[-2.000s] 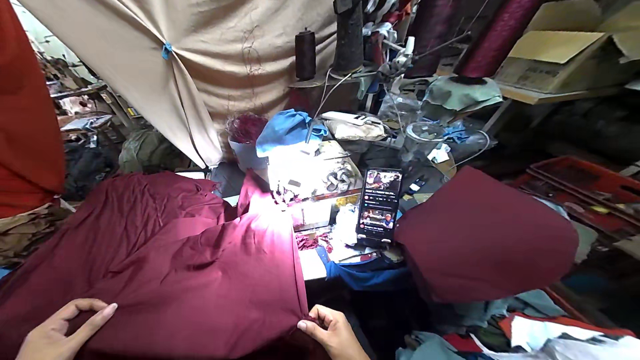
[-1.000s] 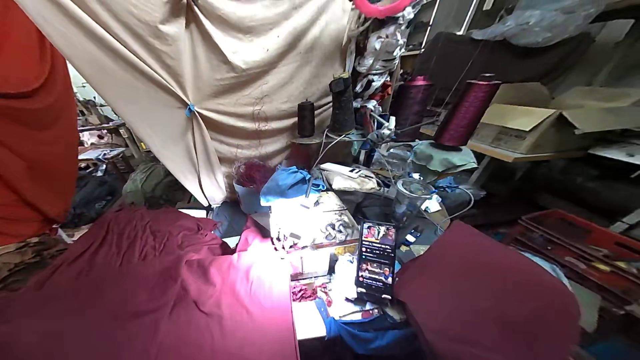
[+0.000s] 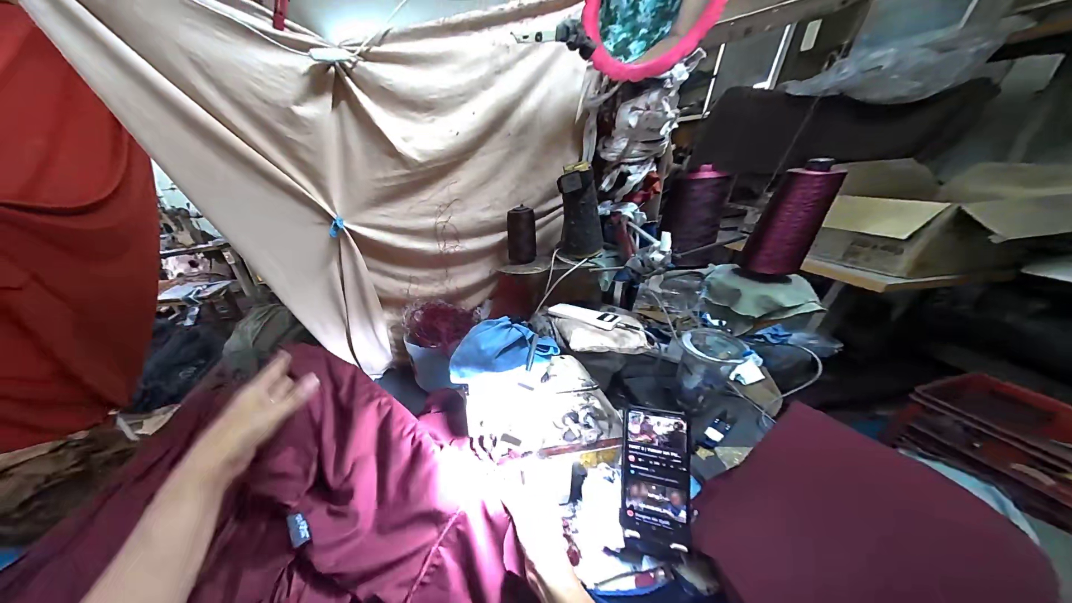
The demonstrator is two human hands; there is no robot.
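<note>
Maroon fabric (image 3: 377, 486) with a small label lies bunched across the left and middle, in front of a brightly lit sewing machine (image 3: 536, 410). My left hand (image 3: 260, 402) is blurred, over the far left part of the fabric, with its fingers apart. My right hand (image 3: 553, 569) is at the fabric's right edge, low in the middle; glare and cloth hide its fingers. A smartphone (image 3: 656, 481) stands upright right of the machine with its screen lit. More maroon fabric (image 3: 863, 519) lies at the lower right.
Maroon thread cones (image 3: 791, 219) and a dark spool (image 3: 521, 236) stand behind the machine. A clear plastic jar (image 3: 708, 360), a blue cloth (image 3: 502, 347) and a bin of thread scraps (image 3: 431, 356) are close by. An open cardboard box (image 3: 896, 226) and red crates (image 3: 997, 419) are at the right.
Both hands are in view again, after being out of it one second ago. The maroon fabric, lying flatter before, is now bunched, and its label shows. The view has tilted upward.
</note>
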